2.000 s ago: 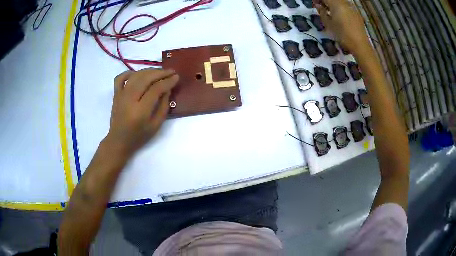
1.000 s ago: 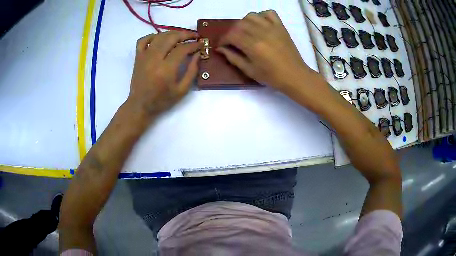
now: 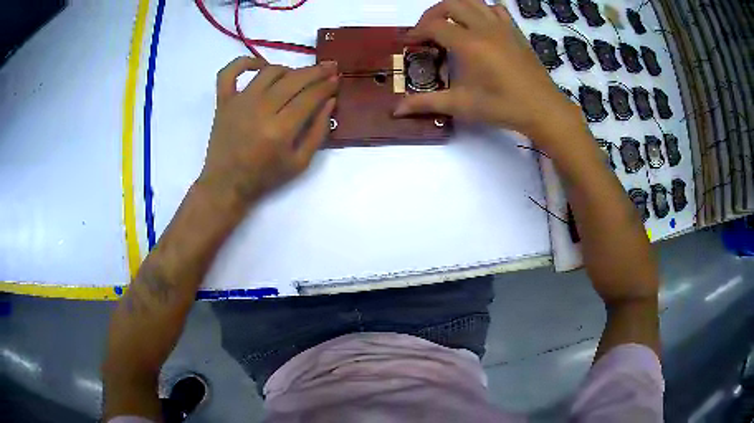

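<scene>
The reddish-brown test fixture [image 3: 372, 124] lies flat on the white bench. A dark round speaker unit [image 3: 424, 68] sits in its pale nest, and its thin lead wires [image 3: 370, 74] run left across the block. My left hand [image 3: 269, 116] is at the fixture's left end, fingertips together on the wire ends; the brass contacts are hidden under them. My right hand [image 3: 488, 74] is around the right side of the nest, thumb and fingers apart, the unit showing between them. Whether it touches the unit is unclear.
A white foam tray [image 3: 562, 248] with rows of dark units lies at the right, partly under my right forearm. The tall tray stack [image 3: 719, 124] is beyond it. Red test leads [image 3: 281, 45] run from the fixture's upper left. The bench's front edge [image 3: 430, 274] is below.
My right hand has moved right from the block's middle, uncovering the unit in the nest and its straight wires. My left hand stays at the contact end. Earlier, the nest was empty.
</scene>
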